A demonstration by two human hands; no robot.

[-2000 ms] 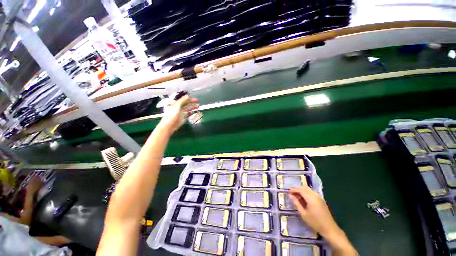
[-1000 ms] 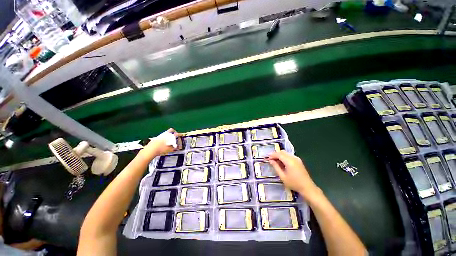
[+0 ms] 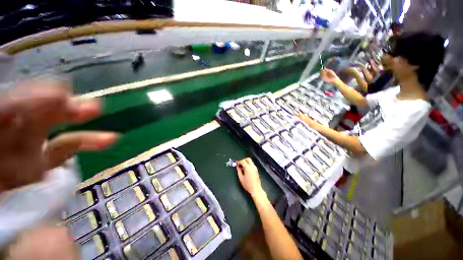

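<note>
A translucent tray of phone-like units with black edges and yellow end strips lies at the lower left; its left part is hidden. My left hand is large and blurred, very close to the camera. Its visible fingers are apart with nothing between them, and white material is around its lower part. My right hand is low over the bench, right of the tray. Its fingertips are at small silver metal pieces; whether they grip one is unclear.
Stacked trays of units stand right of my right hand, with more trays lower down and on the far side. A person in a white top sits at the right, one hand at the stack. A green belt runs behind the pale bench edge.
The view has turned right. My left hand has left the tray's far left corner and come up close to the camera. My right hand has moved from the tray's units to the metal pieces.
</note>
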